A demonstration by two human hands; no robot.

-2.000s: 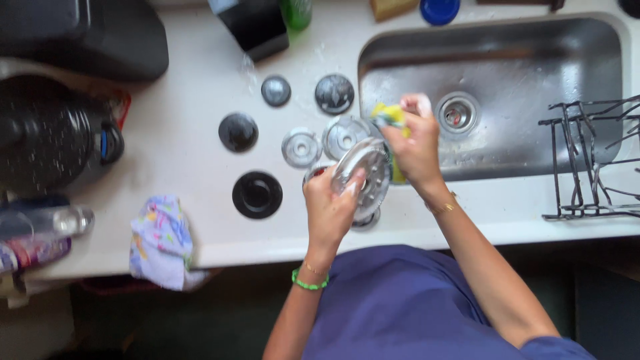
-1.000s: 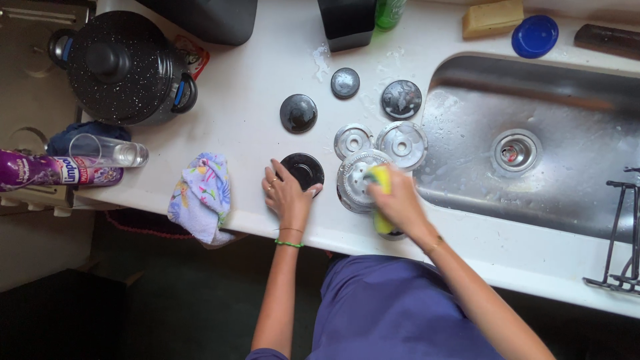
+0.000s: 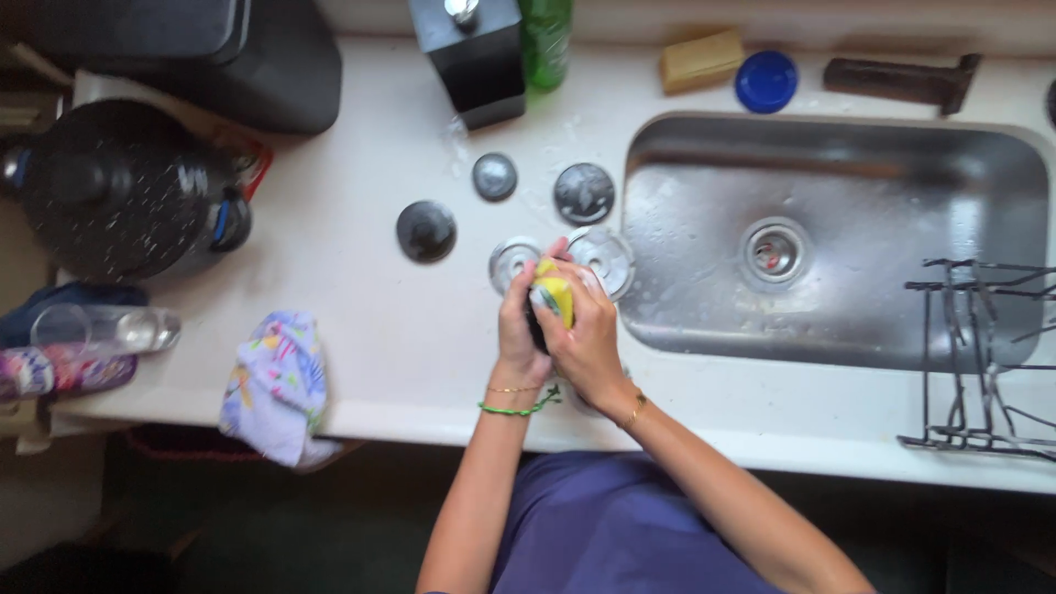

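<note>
Above the counter's front part, my left hand (image 3: 520,326) holds a black stove burner cap (image 3: 536,327), seen nearly edge-on and mostly hidden by my fingers. Pressed against it is a yellow sponge (image 3: 558,299) with a green side, gripped in my right hand (image 3: 587,334). Just beyond my hands lie two silvery burner rings, one at left (image 3: 505,262) and one at right (image 3: 615,256). Three dark round burner caps, the left one (image 3: 426,232), the small one (image 3: 495,176) and the wet one (image 3: 584,194), rest farther back. What lies beneath my hands is largely hidden.
Right of my hands is a steel sink (image 3: 693,289), with black metal grates (image 3: 957,363) over its right end. A floral cloth (image 3: 276,379) hangs at the counter's front edge. A speckled black pot (image 3: 107,194), a black container (image 3: 470,66) and a green bottle (image 3: 546,41) stand around.
My left hand has lifted the black cap from the counter, where it lay one second ago. My right hand has brought the sponge from the silvery metal piece to that cap.
</note>
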